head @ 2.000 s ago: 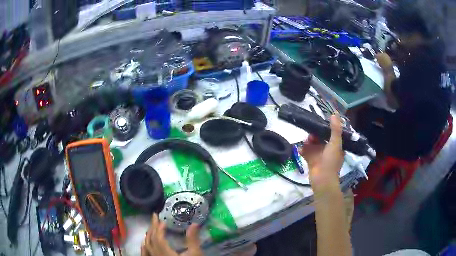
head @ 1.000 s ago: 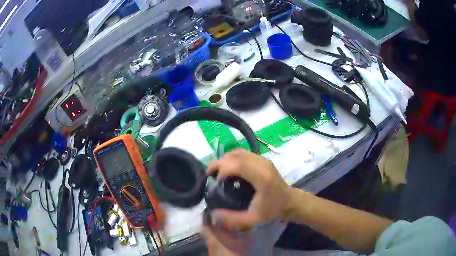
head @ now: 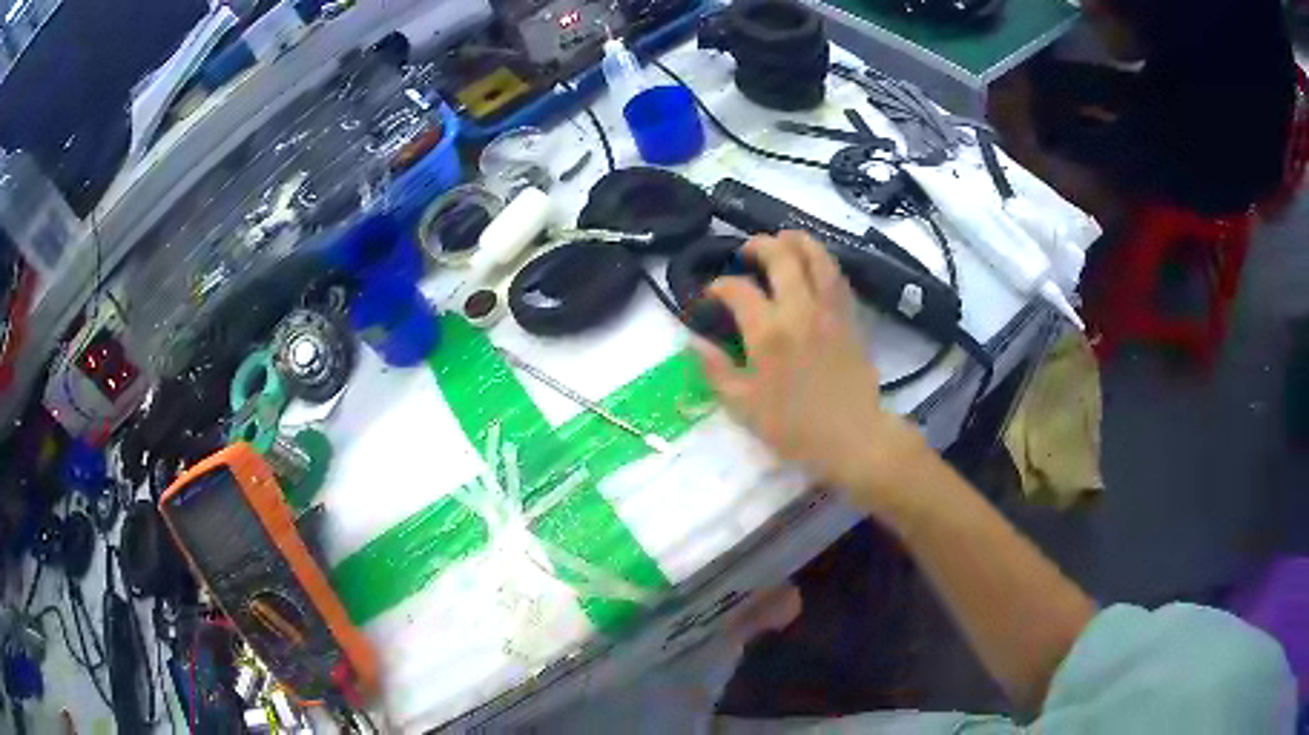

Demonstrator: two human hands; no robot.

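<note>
My right hand reaches over the bench from the lower right. Its fingers are bent over a soft black oval ear pad and hide part of it; whether they grip it is unclear. Two more black ear pads lie beside it, one to the left and one behind. A thick black electric screwdriver lies just behind my hand. My left hand cannot be made out; a small skin-coloured patch shows below the bench's front edge, and I cannot tell what it is. No headphones lie on the green tape.
An orange multimeter lies at the left front. A thin metal rod lies across the tape. Behind are blue cups, a white bottle and stacked black pads. A person in dark clothes is at the upper right.
The headphones lay on the bench, then were lifted in my hand; now they are out of view. My right hand has moved from them to the ear pads. The view has shifted.
</note>
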